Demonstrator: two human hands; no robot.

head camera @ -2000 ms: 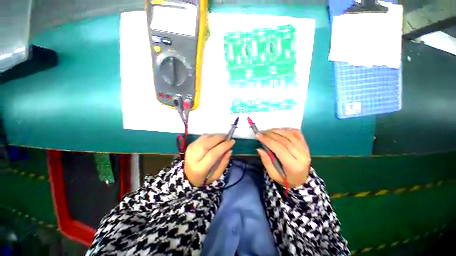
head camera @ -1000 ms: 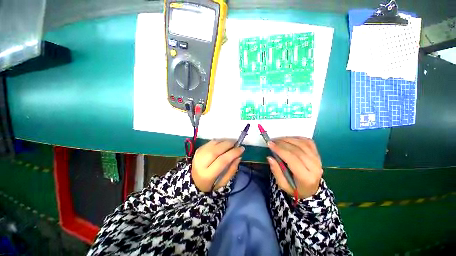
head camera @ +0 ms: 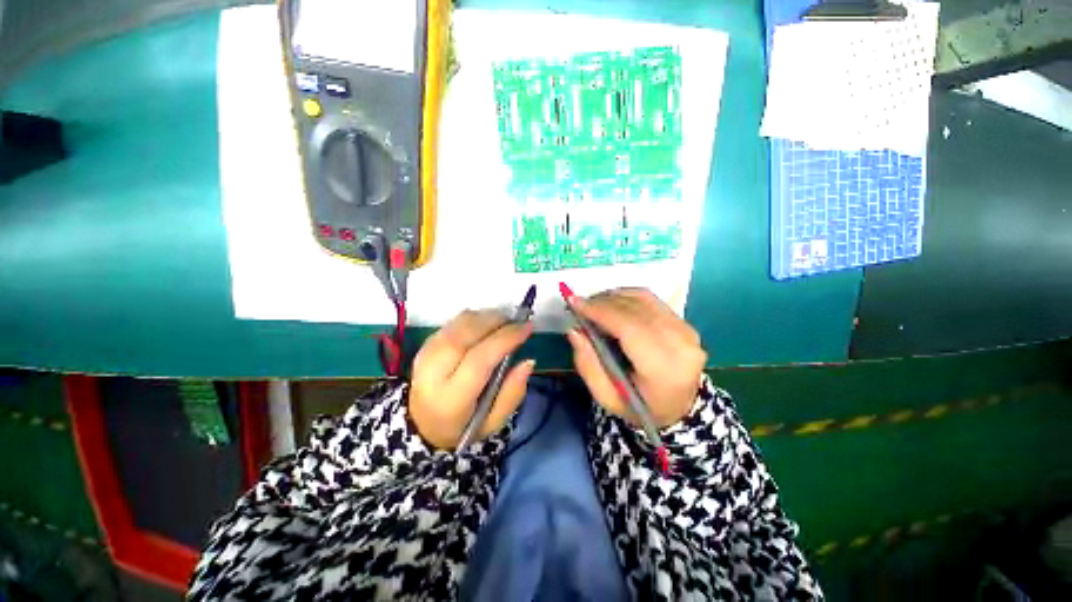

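Note:
My left hand [head camera: 470, 374] holds the black-tipped test probe [head camera: 506, 365] like a pen. My right hand [head camera: 641, 353] holds the red-tipped test probe [head camera: 614, 367] the same way. Both tips show just below the near edge of the green circuit board [head camera: 594, 165], close together; whether they touch anything cannot be told. The board lies flat on the white paper sheet [head camera: 265, 235]. The digital multimeter [head camera: 362, 141], dark grey with a yellow-orange rim, lies left of the board, with its leads plugged in at the bottom; its screen is washed out.
A blue clipboard [head camera: 849, 212] with a paper [head camera: 849, 82] lies at the right of the teal-green bench [head camera: 118, 259]. A red tray [head camera: 104, 482] holding a green board [head camera: 202, 412] is below the bench edge at left. A grey metal bar [head camera: 999, 45] slants in at upper right.
The view shifts right, then left. Against the last earlier frame, both probe tips sit slightly nearer the board's lower edge. Both hands keep hold of their probes, and the board and multimeter keep their places on the paper.

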